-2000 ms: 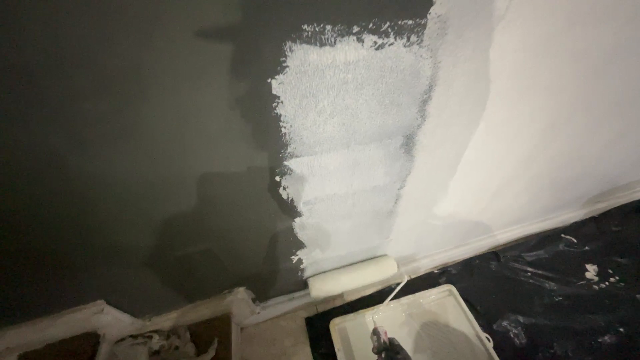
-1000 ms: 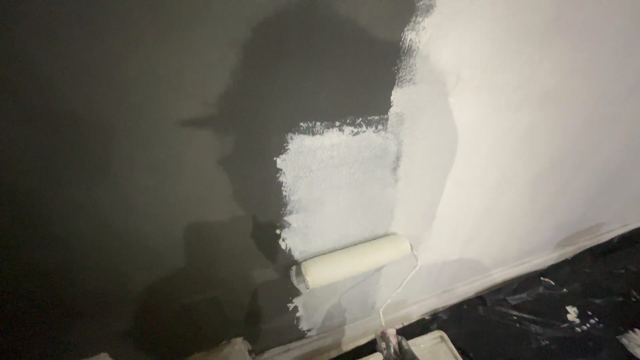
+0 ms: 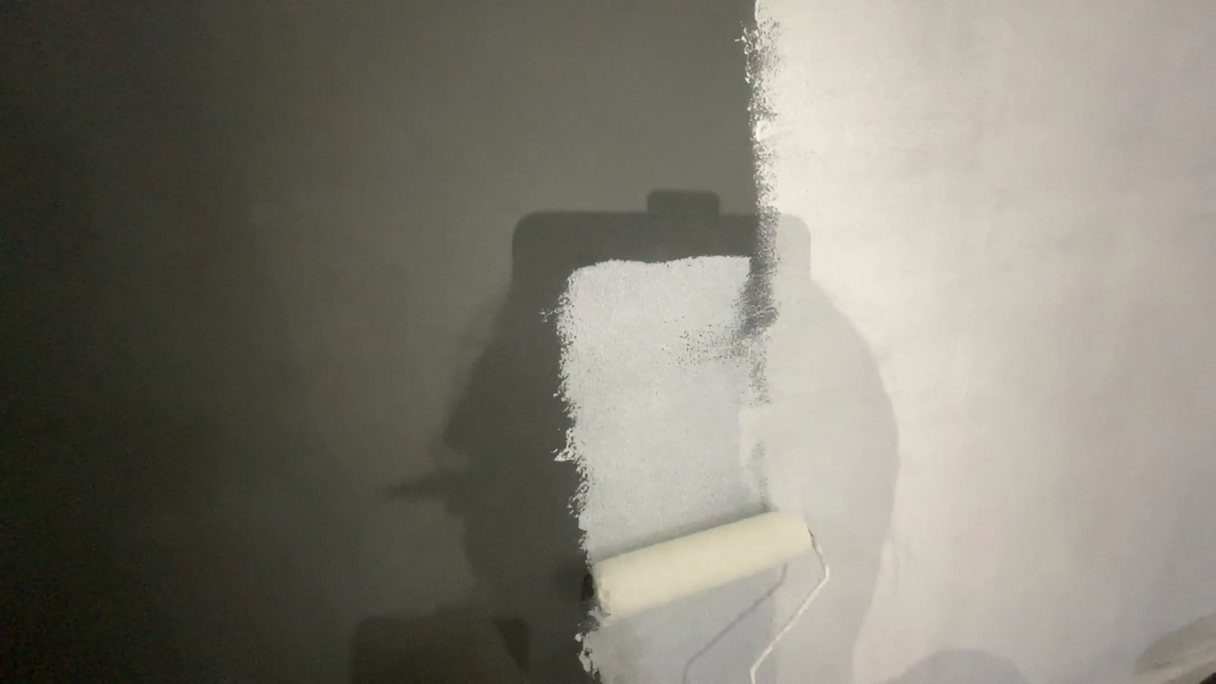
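A paint roller with a cream sleeve (image 3: 703,562) lies against the wall low in the view, tilted so its right end is higher. Its thin wire frame (image 3: 806,608) bends down from the right end and leaves the view at the bottom edge. The hand on the handle is out of view, and neither of my hands shows. Around and above the roller is a light painted patch (image 3: 665,418) with a ragged left edge. Dark wall (image 3: 285,285) spreads to its left and above it, and pale painted wall (image 3: 1026,332) is on the right.
A shadow of a head and upper body falls across the wall. A narrow dark strip (image 3: 763,275) remains between the patch and the pale wall. At the bottom right corner a bit of pale trim (image 3: 1183,646) shows.
The view has tilted up, and the paint tray and dark floor covering are out of it. The roller has moved up the wall from the baseboard. The light patch reaches higher than one second ago.
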